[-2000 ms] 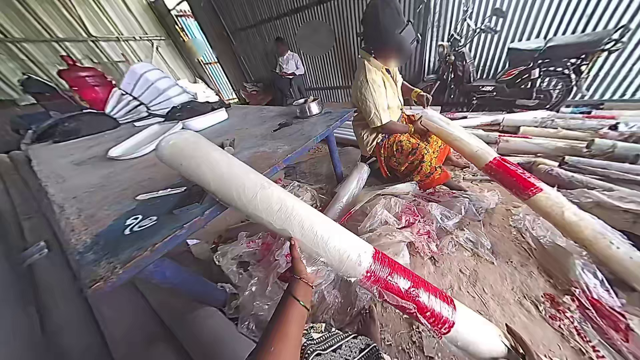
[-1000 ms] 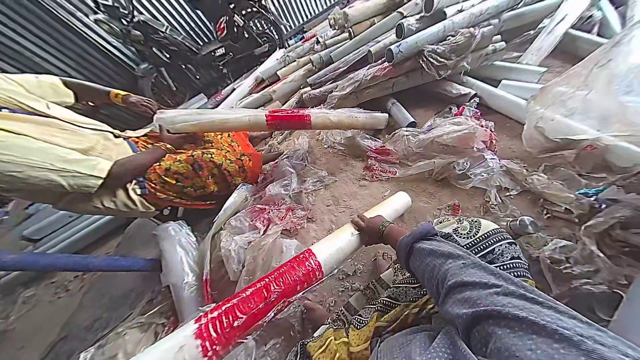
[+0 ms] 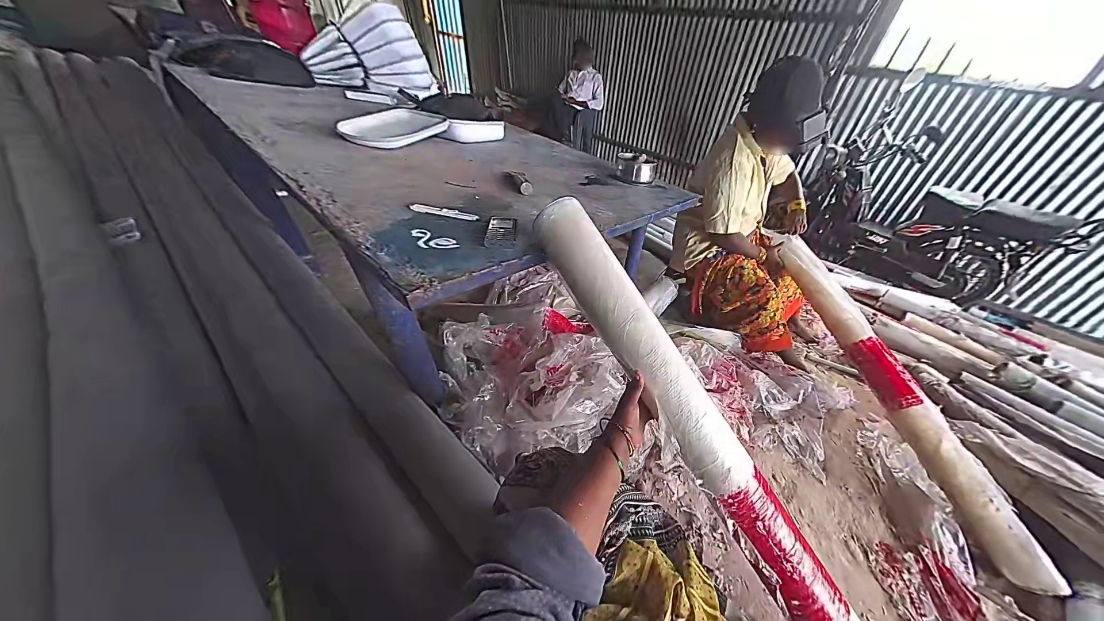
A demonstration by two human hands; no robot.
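Observation:
My left hand [image 3: 631,416], with bangles on the wrist, holds a long white roll wrapped in clear plastic [image 3: 642,332] from its left side and underneath; the fingers are mostly hidden behind it. The roll slants from the table's near corner down to the bottom right, where a red wrapped band [image 3: 780,539] covers part of it. Its upper end overlaps the table edge in view; whether they touch, I cannot tell. My right hand is out of view. Crumpled clear plastic with red parts [image 3: 535,379] lies on the ground beside and beneath the roll.
A table [image 3: 345,185] with trays [image 3: 392,128], a metal pot [image 3: 636,168] and a knife-like tool [image 3: 443,212] stands ahead. A seated co-worker [image 3: 733,207] holds another red-banded roll [image 3: 931,440]. More long rolls [image 3: 992,362], a motorcycle [image 3: 949,233] and another person [image 3: 582,95] are beyond.
The view swung to the rolls at the right and back. A hand on the roll's other end, seen one second ago, is out of view now. The co-worker still holds the other roll.

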